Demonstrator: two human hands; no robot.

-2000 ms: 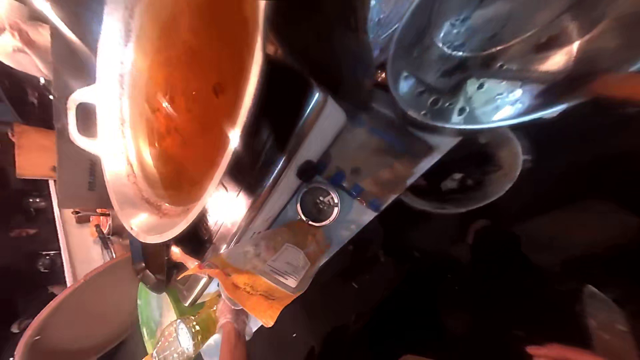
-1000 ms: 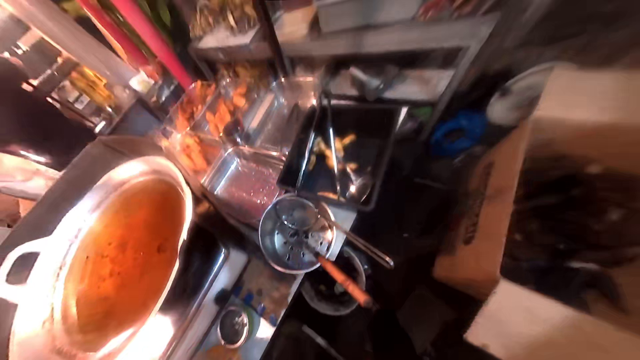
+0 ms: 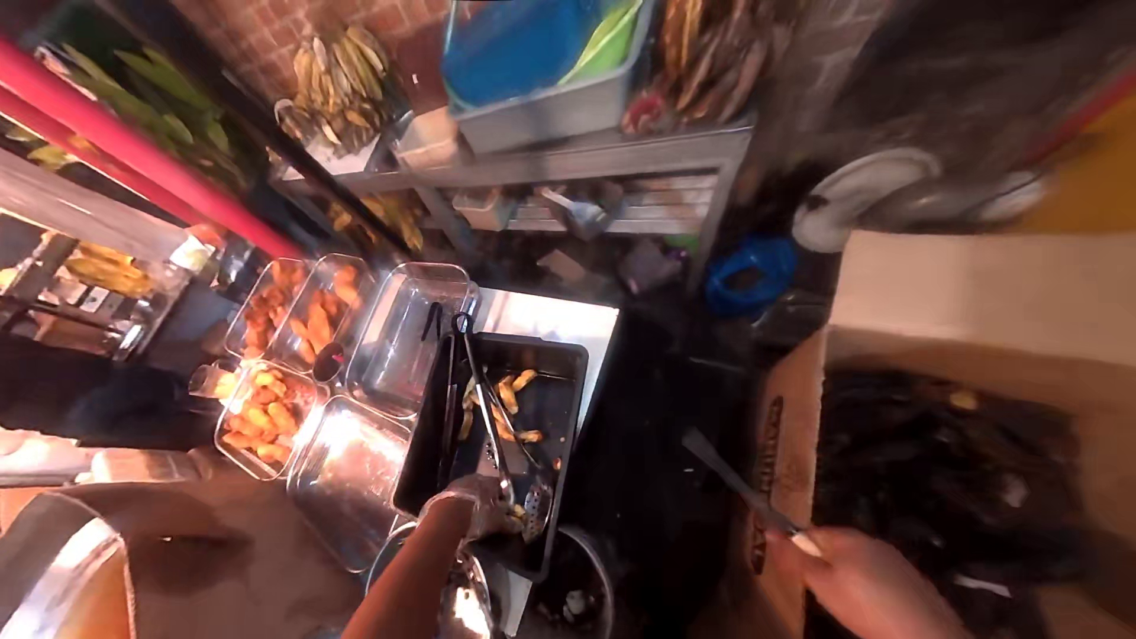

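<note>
My left hand (image 3: 475, 506), in what looks like a thin clear glove, reaches to the near left part of a black tray (image 3: 577, 382). Metal tongs (image 3: 484, 390) and a perforated ladle (image 3: 536, 508) lie in that tray with several yellow fried pieces (image 3: 508, 395). Whether the fingers grip the tray or something in it cannot be made out. At lower right, my right hand (image 3: 856, 568) is closed around a slim utensil with a flat, widening end (image 3: 710, 454), beside an open cardboard box (image 3: 790, 444). Its exact kind is blurred.
Glass trays, some with fried food (image 3: 266, 417), stand left of the black tray; one near me looks bare (image 3: 351, 479). Below are a steel bowl (image 3: 470, 603) and a round container (image 3: 599, 568). A metal shelf (image 3: 603, 155) with bananas (image 3: 342, 80) stands behind; dark contents fill the box.
The view has swung far to the right. Both my hands have come into view since one second ago, the right one with the flat-ended utensil in it.
</note>
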